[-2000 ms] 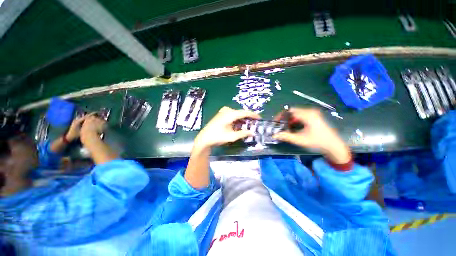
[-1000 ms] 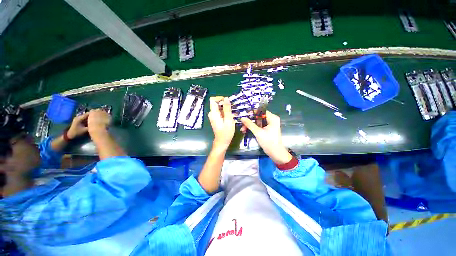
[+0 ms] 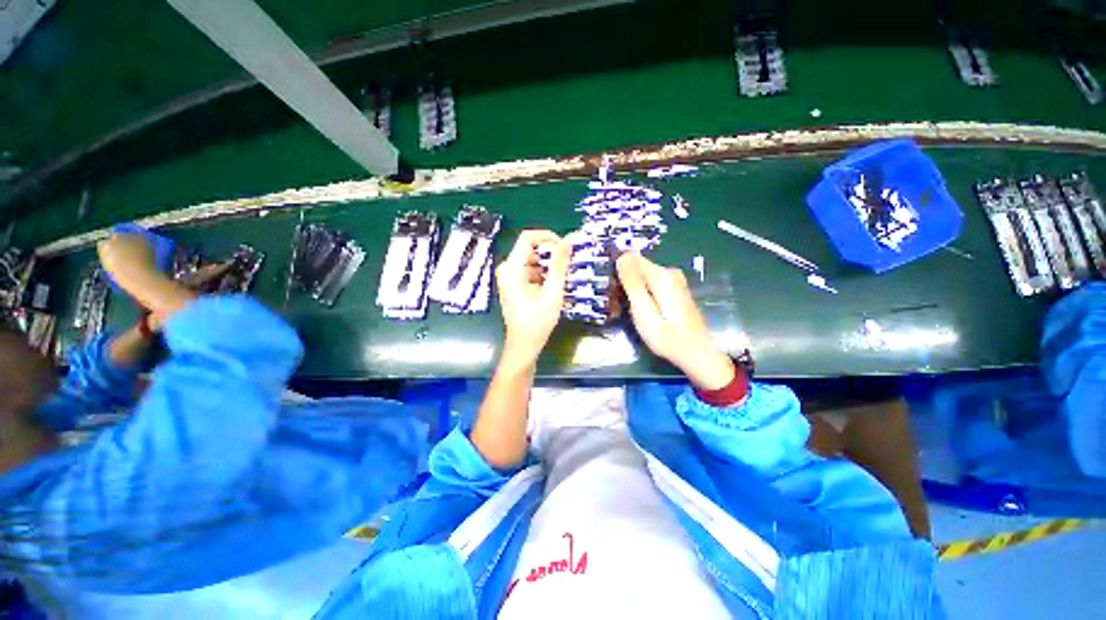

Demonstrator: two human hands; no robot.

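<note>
A phone frame point(image 3: 588, 286), silver and dark, is held upright lengthwise between my hands, just in front of the pile. My left hand point(image 3: 531, 291) grips its left edge. My right hand point(image 3: 661, 309) is at its upper right side, fingertips against it; whether they pinch a small part is too blurred to tell. The pile of white and dark flex parts point(image 3: 625, 208) lies beyond the frame, partly hidden by it. A slim white tool point(image 3: 767, 245) lies on the bench to the right.
Silver-white frames point(image 3: 410, 267) and fanned dark frames point(image 3: 325, 263) lie left. A blue bin point(image 3: 885, 206) with parts and a row of frames point(image 3: 1041, 236) are right. More frames point(image 3: 760, 63) lie beyond the pale edge point(image 3: 485, 184). A person point(image 3: 158, 400) sits at left.
The phone frame has gone from sideways to lengthwise between my hands. My right hand has shifted slightly right since a second ago. The neighbour's hand has moved left to the blue bin there.
</note>
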